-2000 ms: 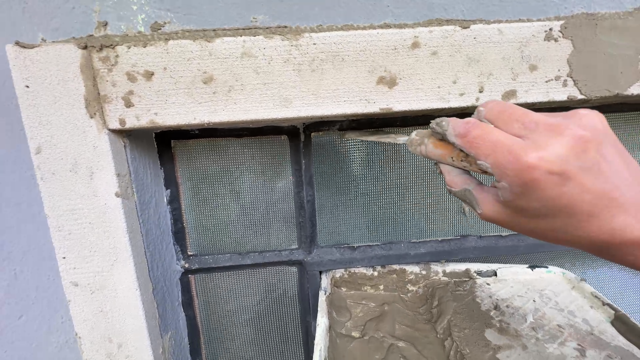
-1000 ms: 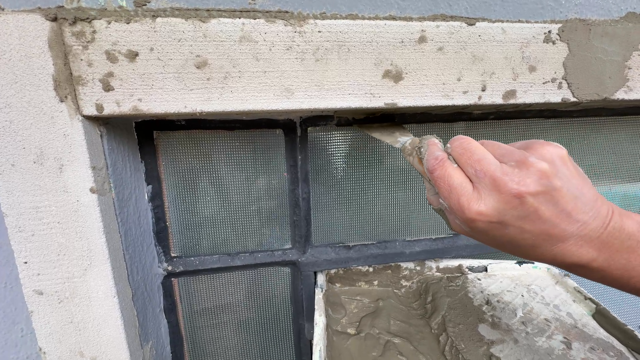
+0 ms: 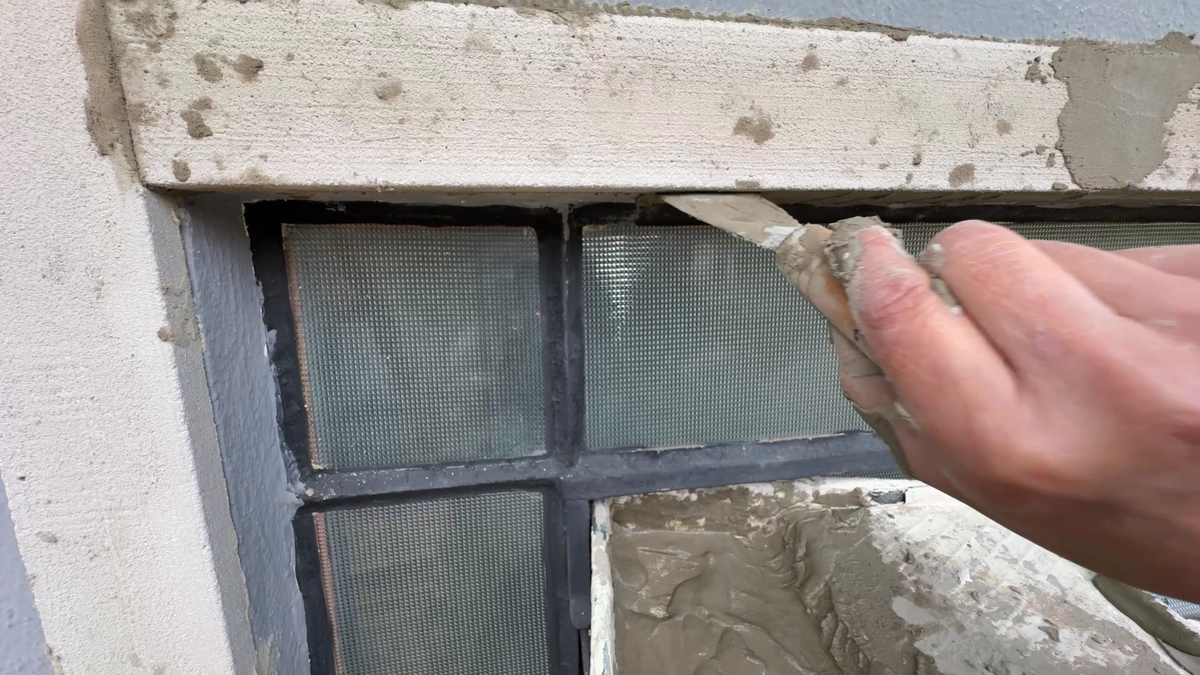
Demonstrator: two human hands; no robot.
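Note:
My right hand [image 3: 1022, 375] grips the mortar-caked wooden handle of a small putty knife [image 3: 736, 216]. The blade points up and left, its tip at the underside of the pale lintel trim [image 3: 600, 103], just above the window's dark frame. Wet grey mortar [image 3: 712, 600] lies in a white, crusted tray [image 3: 1012, 581] below the hand, in front of the lower panes. A mortar patch [image 3: 1120, 112] covers part of the trim at the right. My left hand is not in view.
Textured glass panes [image 3: 417, 347] sit in a dark metal window frame [image 3: 561, 375]. At the left stand a grey reveal [image 3: 239, 403] and a pale upright trim [image 3: 103, 394], with mortar in the corner joint. Grey wall shows above the lintel.
The knife is tilted more steeply than two seconds ago, and its blade tip has stayed near the top edge of the window. The view has moved closer.

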